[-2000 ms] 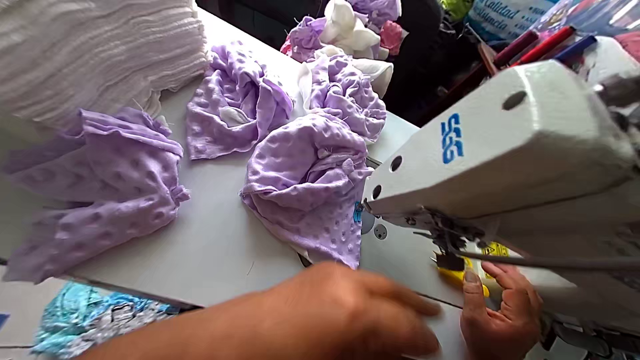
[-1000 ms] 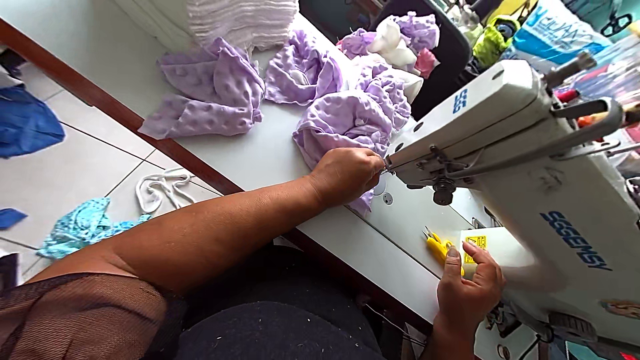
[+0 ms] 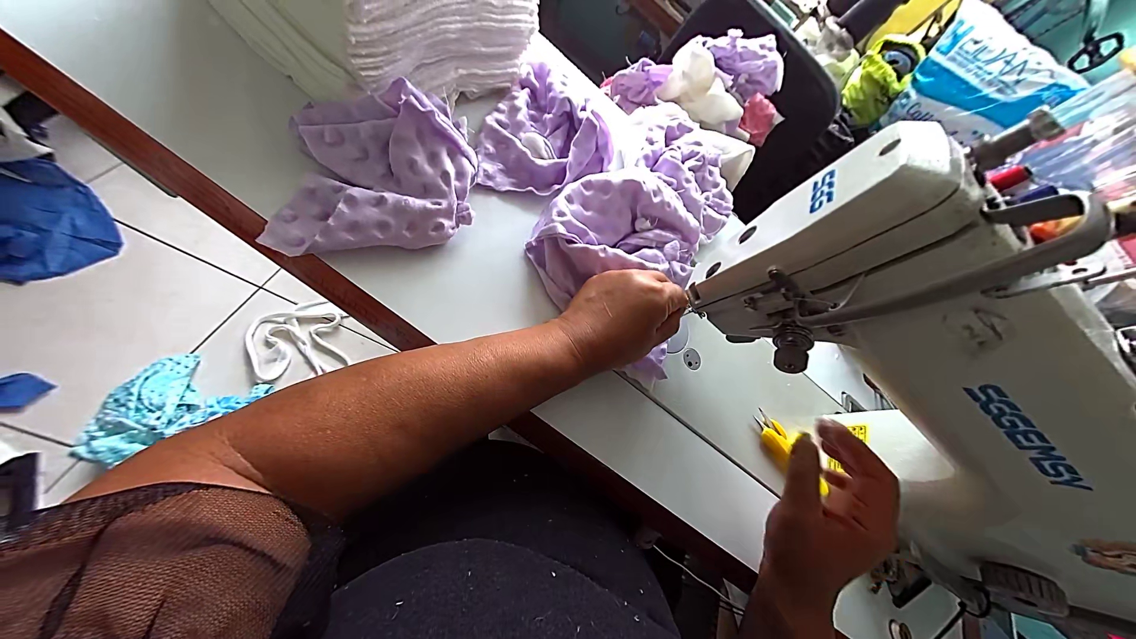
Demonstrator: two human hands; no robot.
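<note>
My left hand (image 3: 621, 318) is at the needle end of the white industrial sewing machine (image 3: 923, 257), its fingers bent close together; whether they pinch thread or anything else is hidden. Beneath and behind it lies a bunched lilac dimpled fabric piece (image 3: 612, 226), with a corner showing below the hand. My right hand (image 3: 830, 515) is raised, fingers apart and holding nothing, near the machine's base. Beside its fingertips lie yellow thread snips (image 3: 777, 444) on the machine bed, partly covered by the hand. More lilac pieces (image 3: 382, 173) lie on the table to the left and behind.
A stack of white gauzy cloth (image 3: 439, 40) stands at the table's back. Lilac, white and pink scraps (image 3: 710, 84) lie beyond, by a dark chair (image 3: 803, 98). On the tiled floor are turquoise fabric (image 3: 146, 413), a white strip (image 3: 288, 342) and blue cloth (image 3: 53, 217).
My left hand has moved from in front of the machine up to its needle end. My right hand has come off the yellow snips, its fingers spreading. The view has shifted and widened.
</note>
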